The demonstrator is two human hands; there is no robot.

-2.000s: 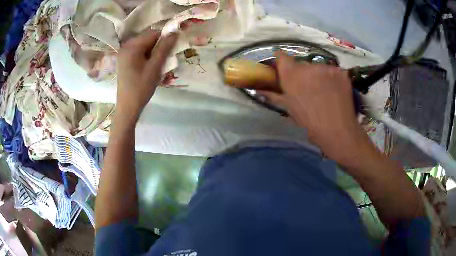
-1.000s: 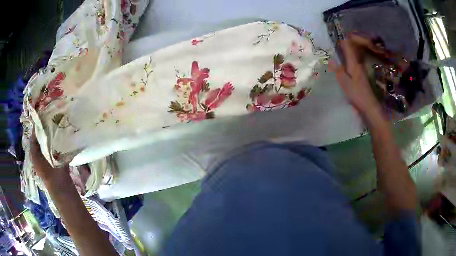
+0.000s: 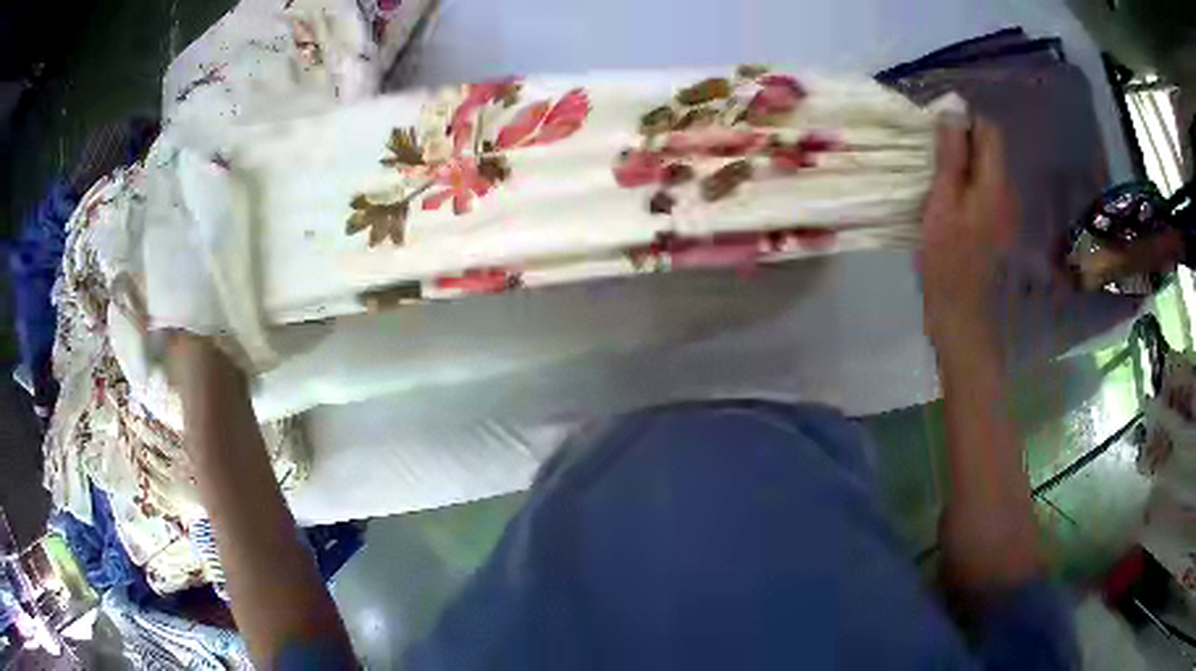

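A cream floral sleeve (image 3: 551, 197) with red flowers and brown-green leaves is stretched sideways over the white padded buck (image 3: 564, 341). My right hand (image 3: 971, 216) grips its gathered right end near the grey-purple pad. My left hand (image 3: 197, 354) is at the wide left end, its fingers mostly hidden under the cloth. The steam iron (image 3: 1121, 236) is at the far right edge, partly cut off and dark, and neither of my hands touches it.
The grey-purple rest pad (image 3: 1049, 144) lies right of the buck. Heaped floral cloth (image 3: 99, 341) hangs at the left. Striped white and blue hangers (image 3: 171, 636) are lower left. A dark cord (image 3: 1089, 455) and hanging floral cloth (image 3: 1167, 420) are at the right.
My right hand has left the iron and taken hold of the sleeve's right end. The sleeve is now pulled taut and sits farther back. The iron shows farther right.
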